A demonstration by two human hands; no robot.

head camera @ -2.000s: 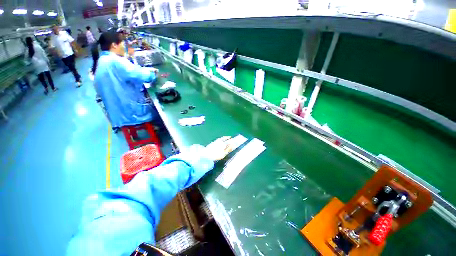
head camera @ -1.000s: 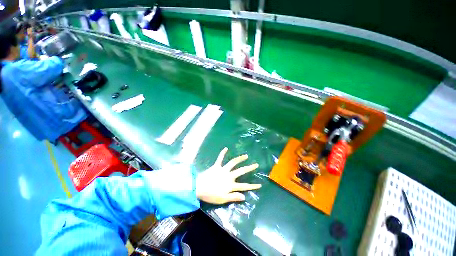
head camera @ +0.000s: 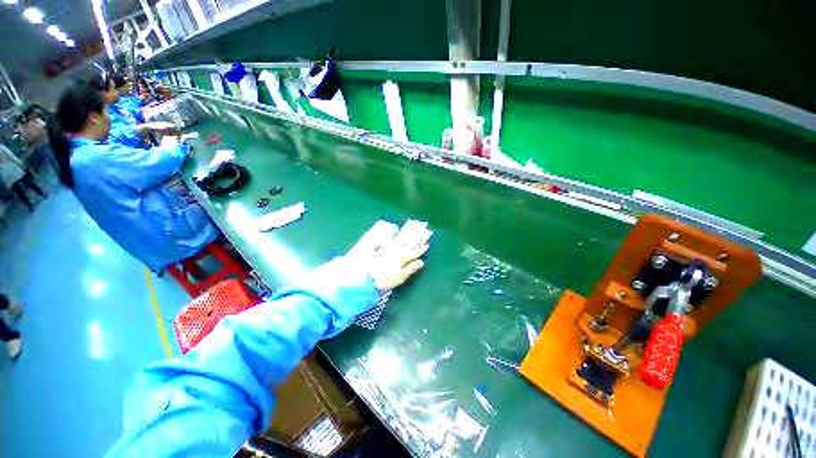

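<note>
My left hand [head camera: 392, 258] reaches out from the lower left in a blue sleeve and lies palm down over the white strips [head camera: 374, 236] on the dark-green bench. The strips show beyond my fingers, and a patterned end shows below my wrist. Whether my fingers grip a strip is hidden. My right hand is out of the picture. The press fixture [head camera: 610, 365], with an orange base and a red handle, stands on the right of the bench.
Clear film [head camera: 438, 402] lies along the near edge. The sheet stack [head camera: 777, 411] with tweezers is cut off at the lower right. A white piece [head camera: 282, 216], small black rings [head camera: 261, 202] and a black coil [head camera: 223, 178] lie farther left. A person in blue [head camera: 134, 192] sits at far left.
Since one second ago, my left hand has moved from the film, fingers spread, onto the white strips, its fingers closer together. The view has swung left, leaving less of the sheet stack in view.
</note>
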